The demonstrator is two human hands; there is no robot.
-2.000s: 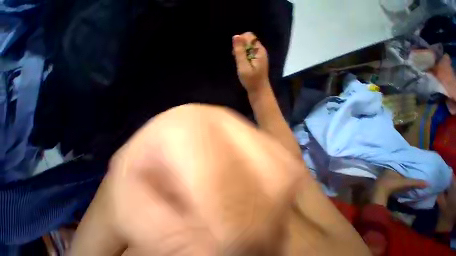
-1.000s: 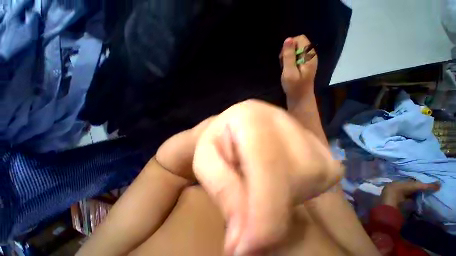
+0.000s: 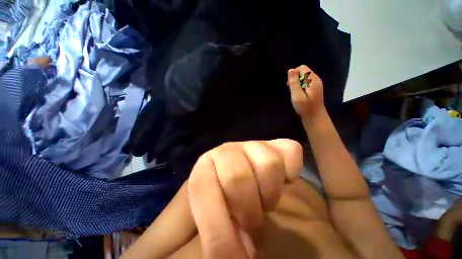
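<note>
Black garments (image 3: 253,106) lie in a wide dark heap across the middle. My right hand (image 3: 310,96) is over their right part, closed around small thread snips (image 3: 304,80); a light green grip and dark blades show in the fist. My left hand (image 3: 245,184) is large and close to the camera at the lower centre, its fingers curled into a fist. Nothing shows in it, though the inside of the fist is hidden. It does not visibly hold the black cloth.
A white tabletop (image 3: 400,43) is at the upper right. Pale blue shirts (image 3: 83,96) are heaped at the left, above dark blue dotted cloth (image 3: 71,197). More light blue cloth (image 3: 430,146) lies at the right, beside a person's red sleeve (image 3: 439,248) at the lower right edge.
The view has shifted, showing more of the pale shirts at the left. My left fist has turned and its fingers show more sharply. My right hand still holds the snips.
</note>
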